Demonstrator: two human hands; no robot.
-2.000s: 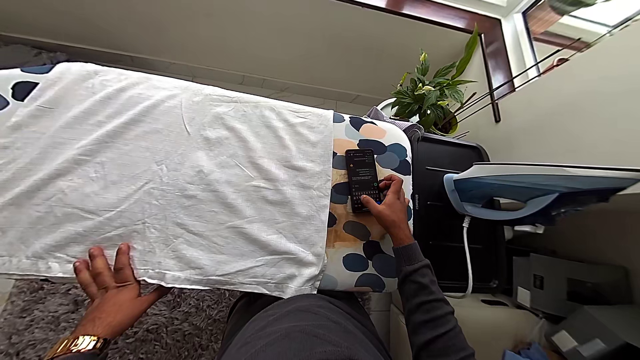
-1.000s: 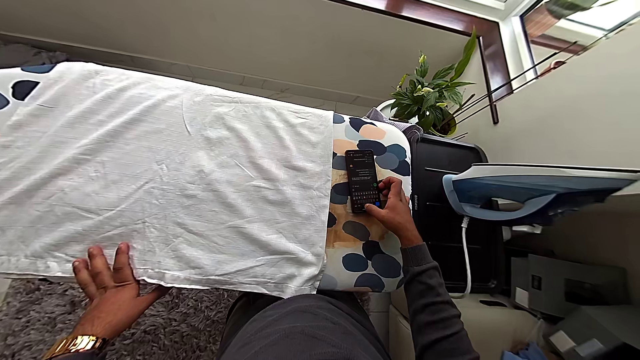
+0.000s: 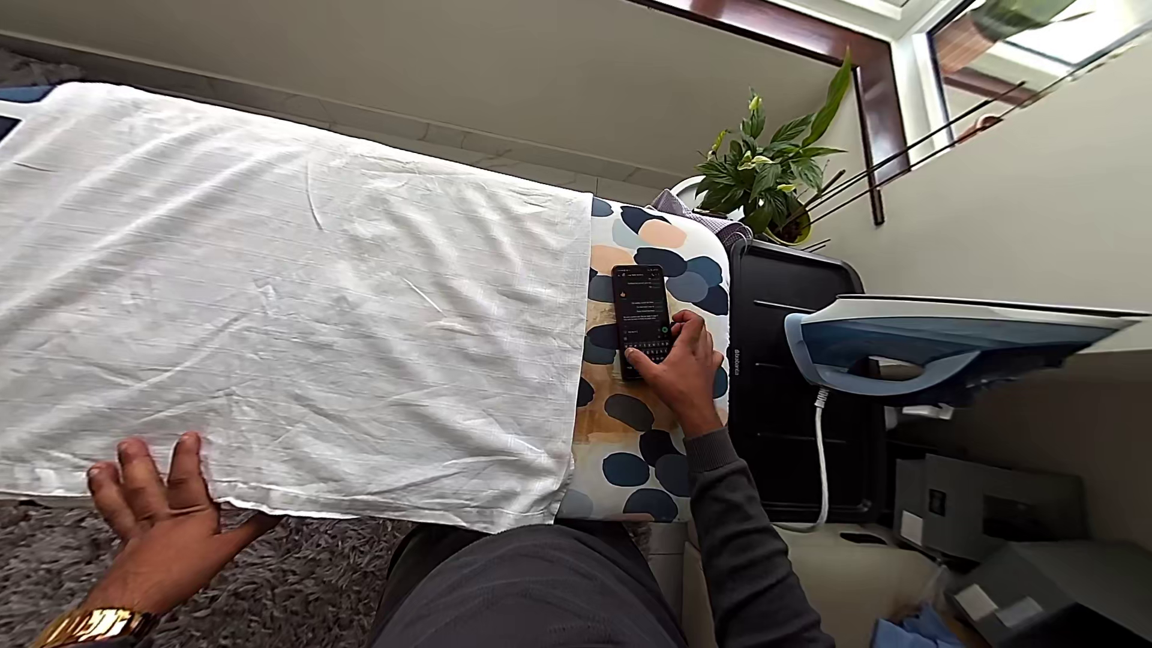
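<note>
A smartphone (image 3: 643,310) with a lit screen and keyboard lies on the patterned ironing board cover (image 3: 630,463). My right hand (image 3: 681,367) is at the phone's lower right, thumb over the keyboard and fingers by its right edge. White cloth (image 3: 360,315), wrinkled in places, is spread over most of the board. My left hand (image 3: 166,522), with a gold-coloured watch or bracelet at the wrist, rests spread on the cloth's near edge, its thumb partly under the hem. To the right, a blue and white steam iron (image 3: 927,346) stands with its soleplate facing up and its cord hanging.
Beneath the iron is a black tray (image 3: 792,315). A potted plant (image 3: 765,180) stands behind the board's right end, with thin dark sticks beside it. Grey boxes (image 3: 1008,504) sit at lower right. A shaggy grey rug (image 3: 297,576) covers the floor at the near side.
My right thumb has shifted slightly over the lower part of the phone. The left hand, the cloth and the iron stay where they were.
</note>
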